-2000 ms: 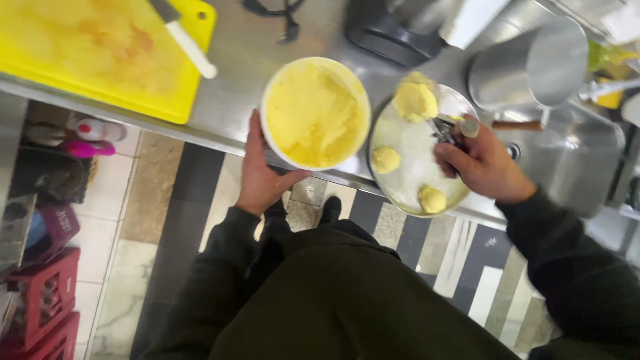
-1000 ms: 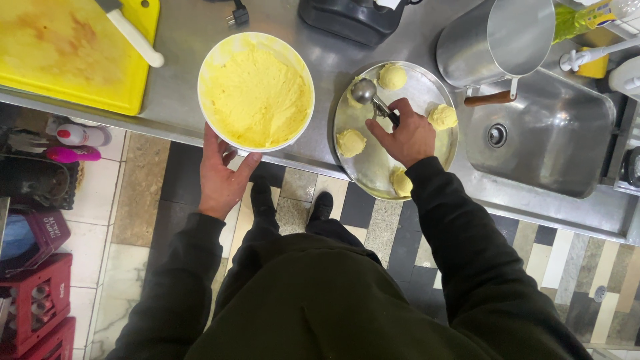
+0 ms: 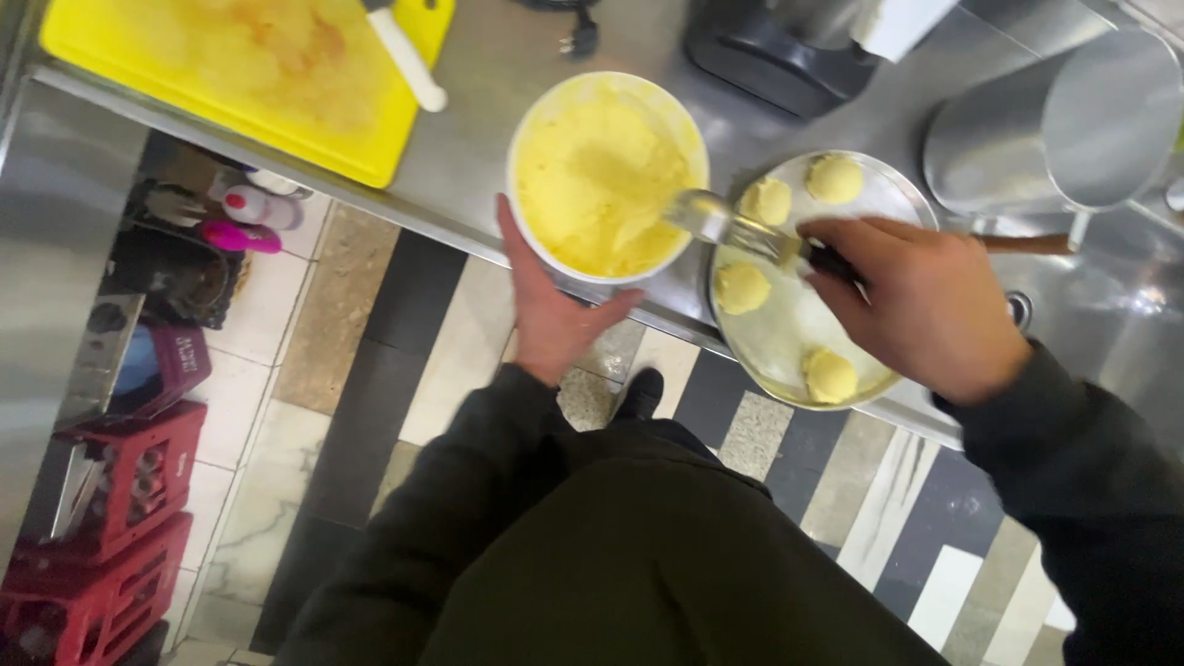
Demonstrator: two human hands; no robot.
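Observation:
A round white tub (image 3: pixel 515 190) of soft yellow food, which looks like mash or dough, stands at the counter's front edge. My left hand (image 3: pixel 560 310) steadies its near side, thumb and fingers spread around the wall. My right hand (image 3: pixel 916 296) grips the handle of a metal scoop (image 3: pixel 735 229), blurred, its head at the tub's right rim. Beneath that hand lies a round metal tray (image 3: pixel 786 342) with several scooped balls, among them one at the back (image 3: pixel 835 178), one at the left (image 3: pixel 742 288) and one near the front edge (image 3: pixel 830 376).
A yellow cutting board (image 3: pixel 370 153) with a white-handled knife (image 3: pixel 407 60) lies at the left. Behind are a plug (image 3: pixel 581 39) and a black appliance base (image 3: pixel 777 69). A large metal pot (image 3: pixel 985 139) stands right, beside a sink (image 3: pixel 1110 305). Red crates (image 3: pixel 157 462) sit below, left.
My right hand and the scoop have moved left from over the tray to the tub's rim. One second ago the scoop was over the tray's left part. My left hand stays at the tub.

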